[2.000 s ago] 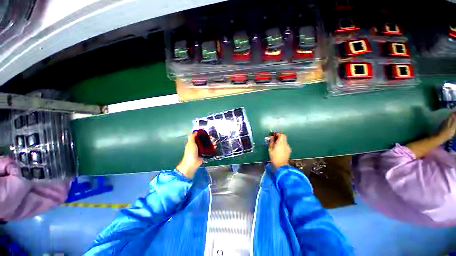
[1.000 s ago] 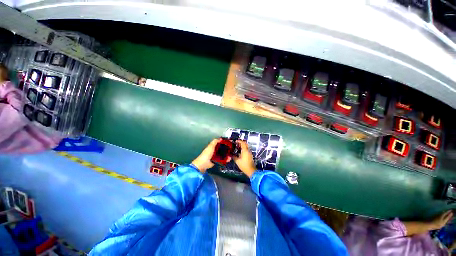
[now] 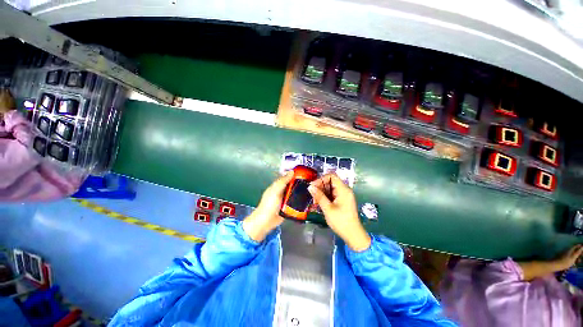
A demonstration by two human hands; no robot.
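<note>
My left hand [image 3: 271, 207] holds a red front housing [image 3: 298, 210] by its left side, just in front of the lens sheet [image 3: 346, 167]. The housing has a dark face. My right hand [image 3: 339, 203] is at the housing's right side, thumb and fingers pinched close to the dark face. A thin dark thing shows between these fingers; I cannot tell whether it is tweezers. The lens sheet, with dark rectangles, lies on the green bench and is partly hidden behind the housing and my hands.
Supply blister trays [image 3: 390, 105] stand on a brown board [image 3: 289, 118] at the back. Neighbouring trays [image 3: 511, 182] are at right, a finished-side tray [image 3: 80, 124] at left. A crumpled clear scrap [image 3: 369, 211] lies right of the sheet. Pink sleeves show on both sides.
Over the last second the housing has come nearer to me and turned upright, its dark face showing. My right hand has moved round to its right side. Earlier my hands were apart.
</note>
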